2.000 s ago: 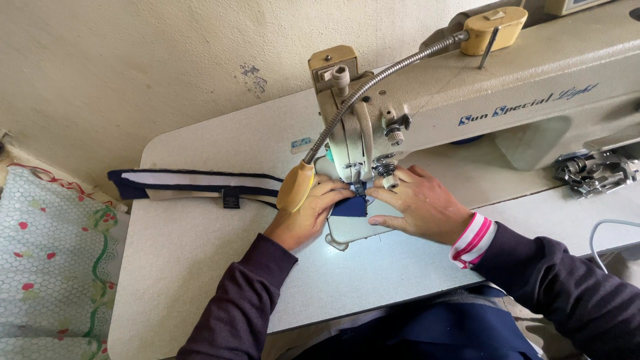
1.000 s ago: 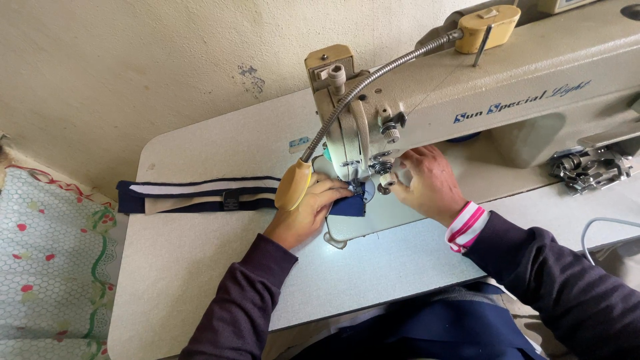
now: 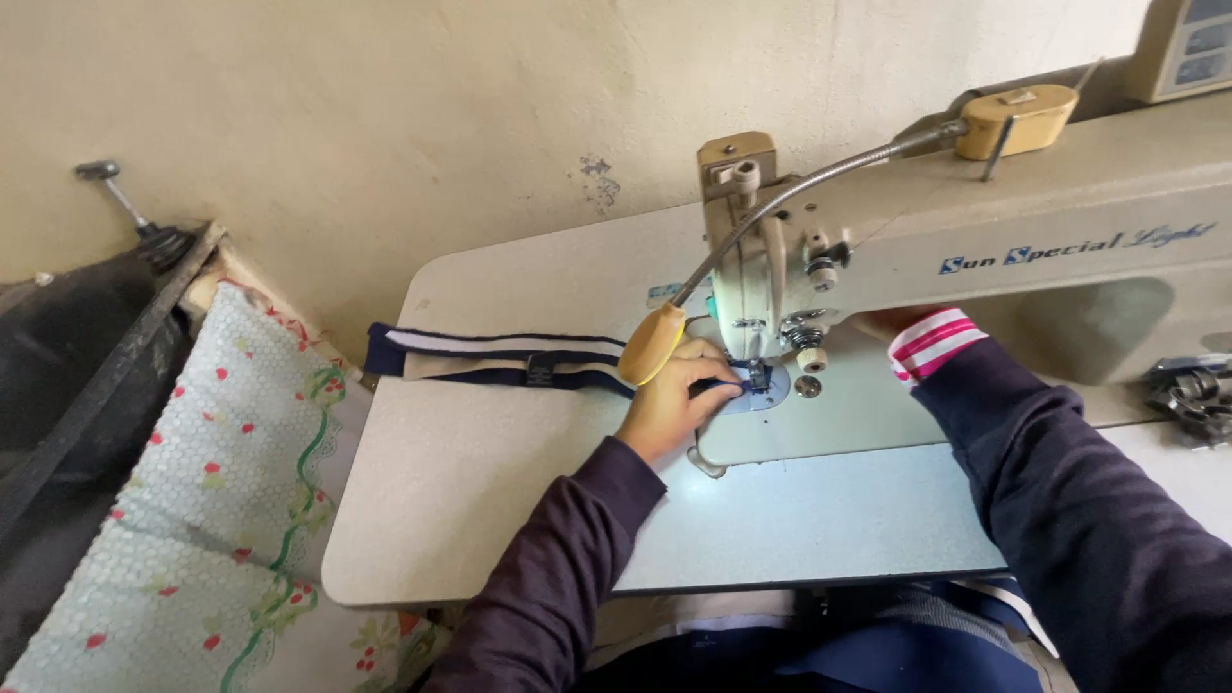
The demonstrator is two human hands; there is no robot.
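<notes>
My left hand point(image 3: 679, 395) pinches the navy end of a fabric band at the presser foot point(image 3: 758, 375) of an industrial sewing machine point(image 3: 962, 221). Leftward from that hand runs the band point(image 3: 500, 356), navy with white and beige strips and a small black label point(image 3: 540, 370), its folded end near the table's left edge. My right hand point(image 3: 893, 320) reaches under the machine's arm, behind the needle area; its fingers are mostly hidden, so whether it holds anything does not show. A white and pink striped cuff is at that wrist.
A yellow lamp point(image 3: 653, 344) on a flexible metal neck hangs over my left hand. Metal thread-winding parts point(image 3: 1193, 399) sit at the far right. Left of the white tabletop point(image 3: 500, 510) hangs a patterned plastic cloth point(image 3: 202, 462), beside a dark container. A wall stands behind.
My right hand has moved from beside the needle area to under the machine's arm, farther back. My left hand stays by the presser foot. The view has swung left.
</notes>
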